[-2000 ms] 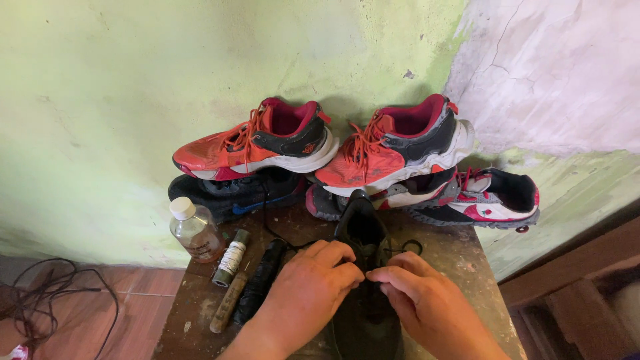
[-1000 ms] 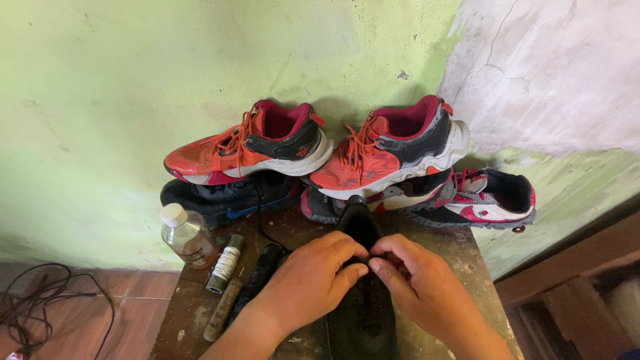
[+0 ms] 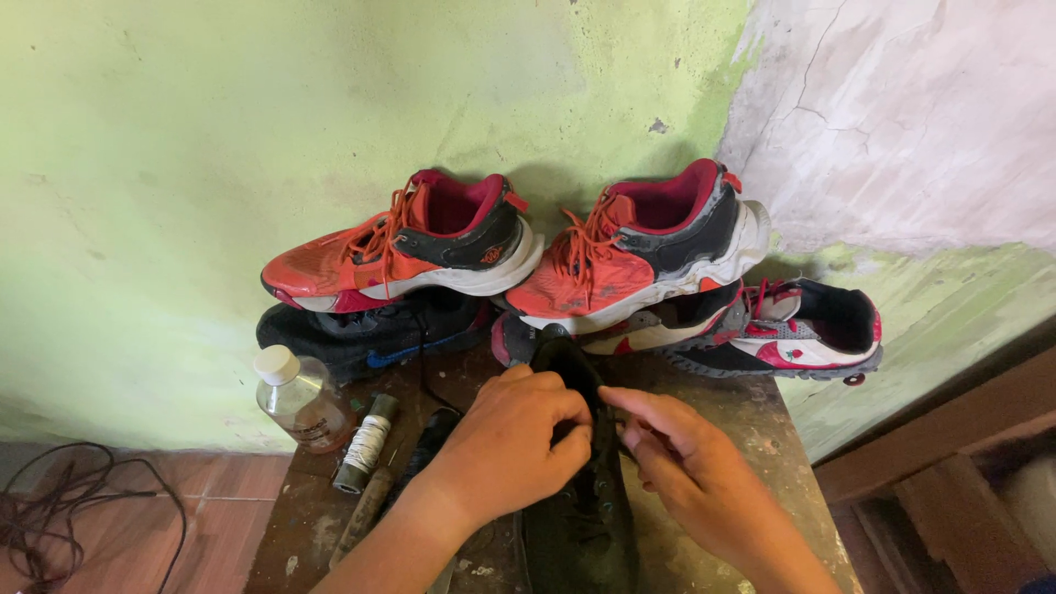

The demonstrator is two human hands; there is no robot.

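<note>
A black lace-up shoe [image 3: 582,536] lies on the worn wooden table, its toe toward me and its collar away. My left hand [image 3: 524,437] is curled over the shoe's left side near the collar, thumb and forefinger bent together; whether they pinch a lace or the upper is hidden. On the shoe's right side, my right hand [image 3: 676,462] rests its forefinger on the collar edge, with the thumb and other fingers bent beside the eyelets. What lies between those fingers cannot be made out. A dark lace trails on the table behind my left hand.
Orange sneakers [image 3: 462,235] sit atop a black shoe [image 3: 388,334] and other sneakers [image 3: 808,330] by the green wall. At left stand a clear bottle with white cap [image 3: 301,404], a thread spool [image 3: 365,445], a wooden-handled tool [image 3: 363,511] and a dark wrapped bundle [image 3: 429,441]. Cable [image 3: 70,511] lies on the floor.
My right hand has drawn slightly away from my left, its forefinger now extended onto the collar; one second ago the two hands' fingertips were close together over the shoe.
</note>
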